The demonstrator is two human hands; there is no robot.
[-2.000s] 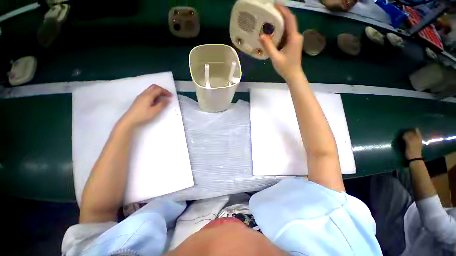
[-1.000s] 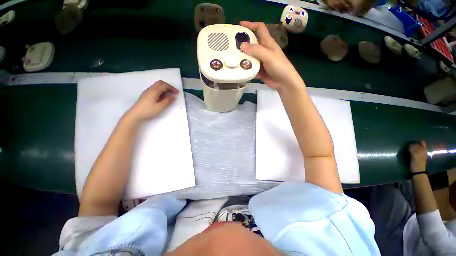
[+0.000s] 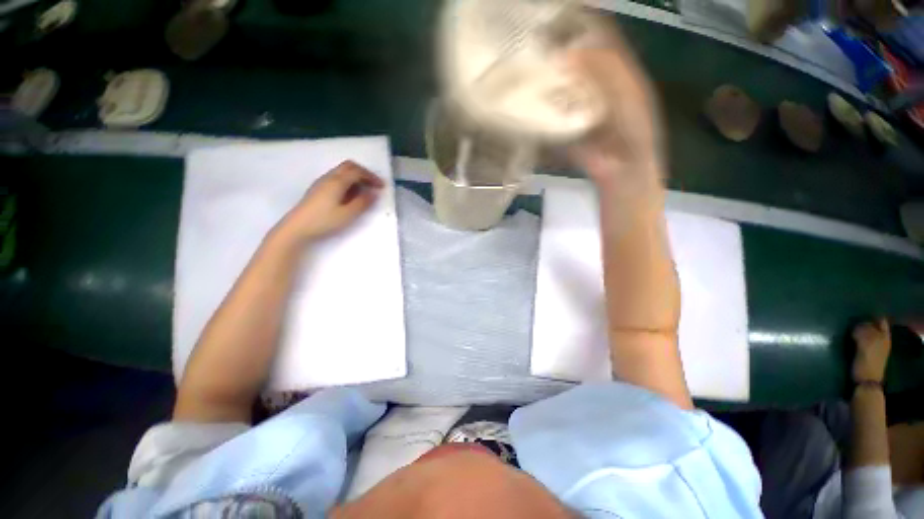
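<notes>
My right hand (image 3: 613, 106) holds a cream humidifier head (image 3: 507, 76) by its right side, in the air above and behind the water container. Both are blurred, so the head's details cannot be read. The cream water container (image 3: 474, 203) stands upright on the pale grey-blue ribbed cloth (image 3: 471, 294); the head partly covers its top. White strands show between head and container, blurred. My left hand (image 3: 339, 200) rests with curled fingers on the left white pad (image 3: 344, 294) and holds nothing visible.
The right white pad (image 3: 709, 294) lies under my right forearm. Beyond the pale rail (image 3: 91, 142), the dark green belt carries a cream piece (image 3: 135, 98) and several beige-brown ones (image 3: 732, 113). Another person's hand (image 3: 871, 350) is at the right bench edge.
The head has moved from just over the container up and to the right with my right hand. Pieces on the belt have shifted right in view. My left hand keeps its pose.
</notes>
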